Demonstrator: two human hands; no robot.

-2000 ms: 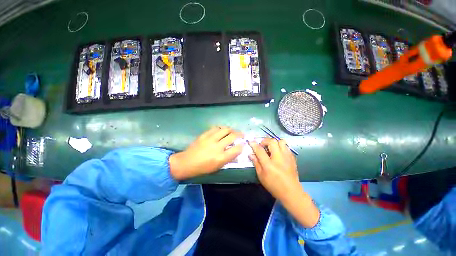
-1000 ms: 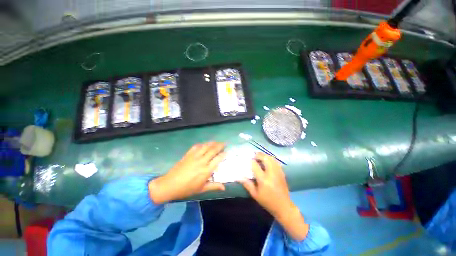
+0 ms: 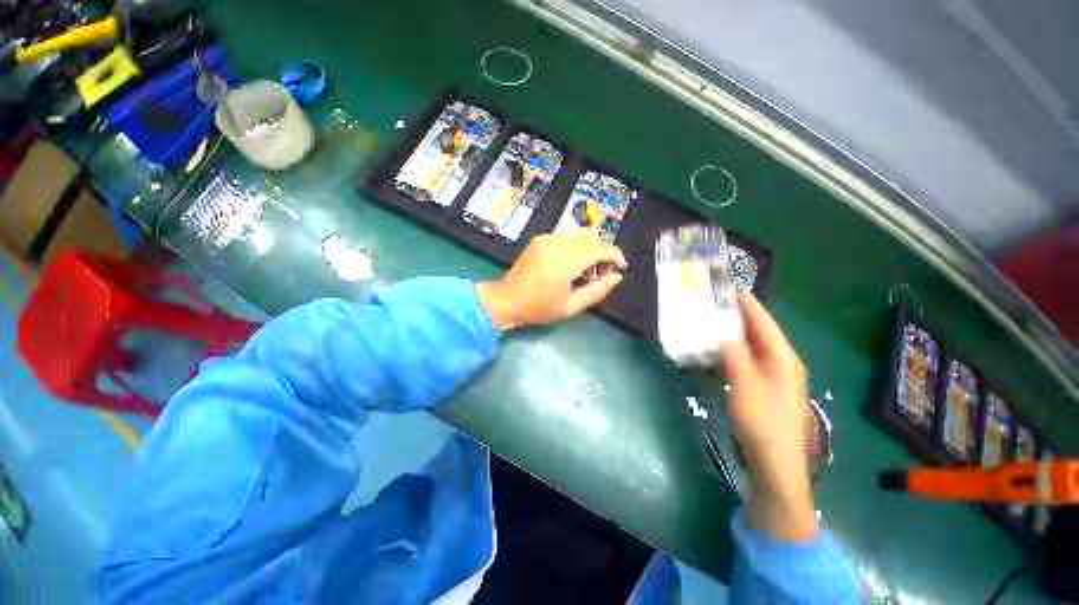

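Note:
My right hand (image 3: 769, 378) holds a silvery-white phone assembly (image 3: 690, 301) by its right edge, above the right part of the black phone tray (image 3: 639, 266). The held phone partly covers another phone in the right slot. My left hand (image 3: 554, 281) is over the tray's front edge, at the lower end of the third phone (image 3: 601, 203); its fingers are bent, and whether they grip anything cannot be told. Two more phones lie in the left slots. The tweezers (image 3: 718, 455) lie on the mat beside my right wrist, which hides most of the round dish (image 3: 819, 435).
The orange screwdriver (image 3: 994, 482) is at the right, in front of a second phone tray (image 3: 899, 408). A white scrap (image 3: 348, 257) lies on the green mat. A white cup (image 3: 266, 125) and blue equipment (image 3: 172, 112) are at upper left. A red stool (image 3: 77, 319) stands beyond the bench.
The view has turned and shifted left. My right hand has lifted the phone from the bench edge to above the tray. My left hand has left that phone and moved to the tray.

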